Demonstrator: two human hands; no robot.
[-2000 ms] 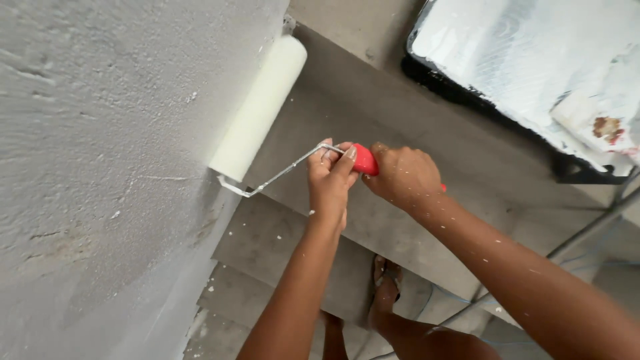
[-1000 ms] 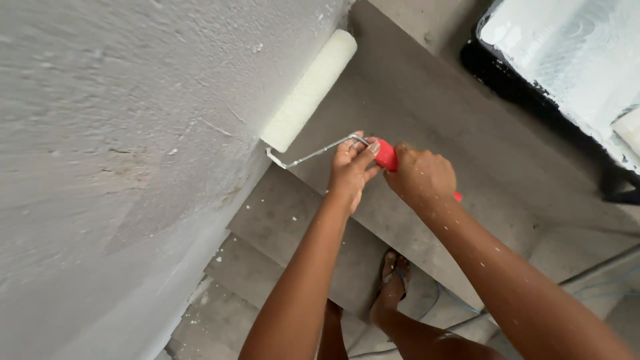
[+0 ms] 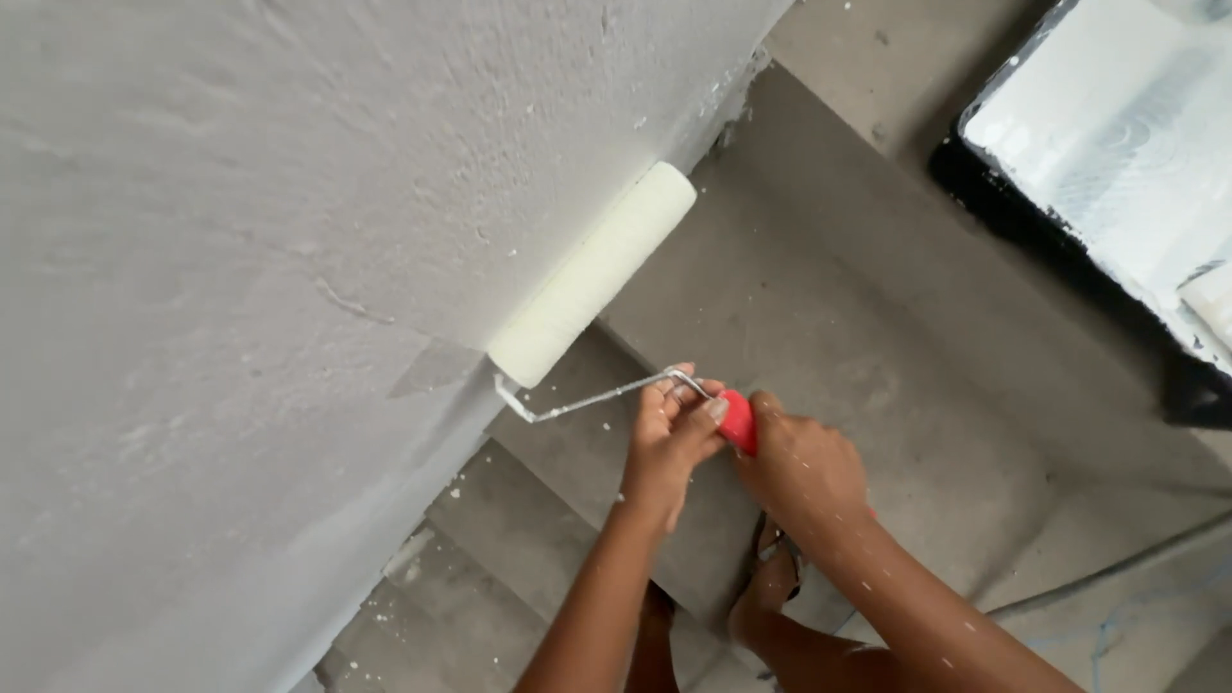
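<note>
A paint roller with a pale cream sleeve (image 3: 595,274) lies against the lower part of a grey plastered wall (image 3: 289,241). Its bent wire frame (image 3: 602,397) runs from the sleeve's lower end to a red handle (image 3: 738,422). My right hand (image 3: 807,467) is closed around that handle, its back to the camera. My left hand (image 3: 674,433) pinches the wire and the front end of the handle between thumb and fingers. White paint specks dot my right forearm.
Concrete steps (image 3: 818,327) descend beside the wall toward the lower left, spotted with paint. A black paint tray coated in white (image 3: 1068,125) rests on the upper step at right. My sandalled foot (image 3: 775,568) stands below my hands; a grey hose or pipe (image 3: 1116,568) crosses the lower right.
The roller has moved down along the wall from near the corner of the upper step, both hands moving with it. Their hold on it looks the same. The view has shifted somewhat.
</note>
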